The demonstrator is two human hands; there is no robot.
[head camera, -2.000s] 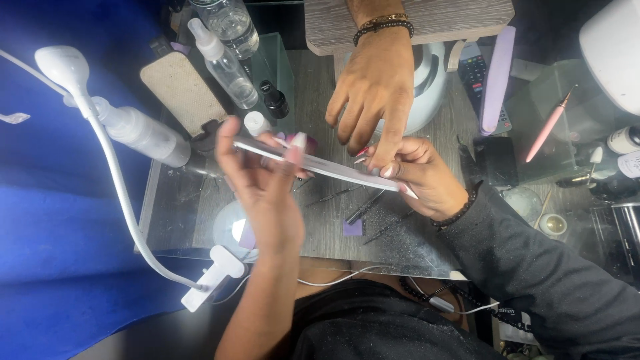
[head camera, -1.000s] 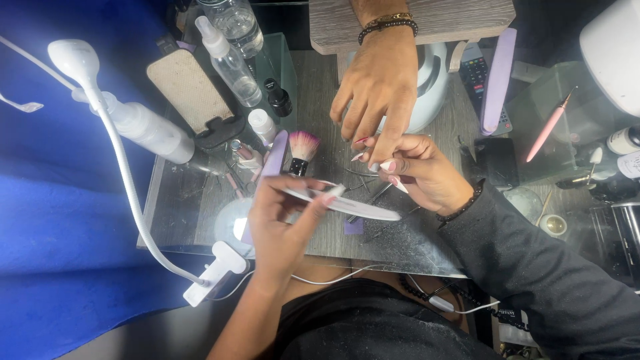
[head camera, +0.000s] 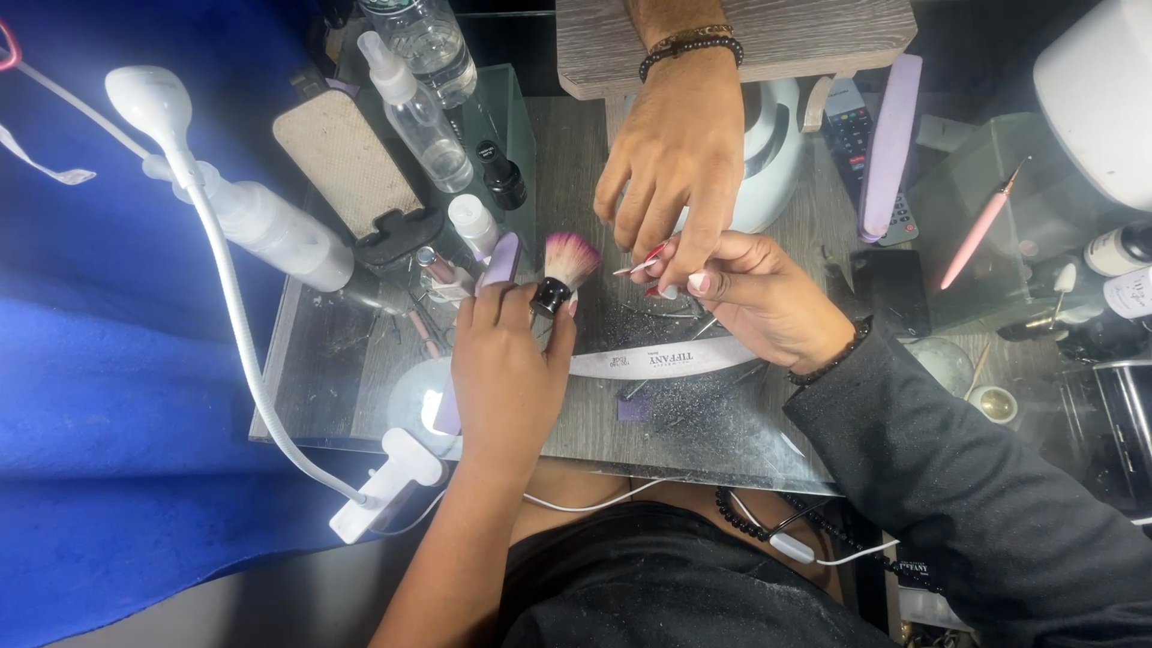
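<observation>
My left hand [head camera: 513, 369] has its fingers at the black ferrule of a nail dust brush [head camera: 567, 270] with pink and cream bristles; the bristles point up and right. My right hand [head camera: 760, 301] holds a finger of another person's hand [head camera: 679, 162], which reaches down from the top with bracelets at its wrist. Between my hands a white curved nail file [head camera: 666, 358] lies on the table, its right end near my right wrist. White dust is scattered around a small purple block [head camera: 634, 408]. A purple file [head camera: 504, 258] shows partly behind my left fingers.
Left of centre stand a spray bottle [head camera: 418, 126], a black polish bottle [head camera: 500, 175] and a white-capped bottle [head camera: 473, 223]. A white gooseneck lamp [head camera: 234, 288] arches at left. At right are a purple file [head camera: 889, 148], a remote [head camera: 850, 126] and a pink-handled tool [head camera: 976, 236].
My left hand has let go of the white file, which now lies on the table, and has moved to the brush. My right hand stays at the other person's fingers.
</observation>
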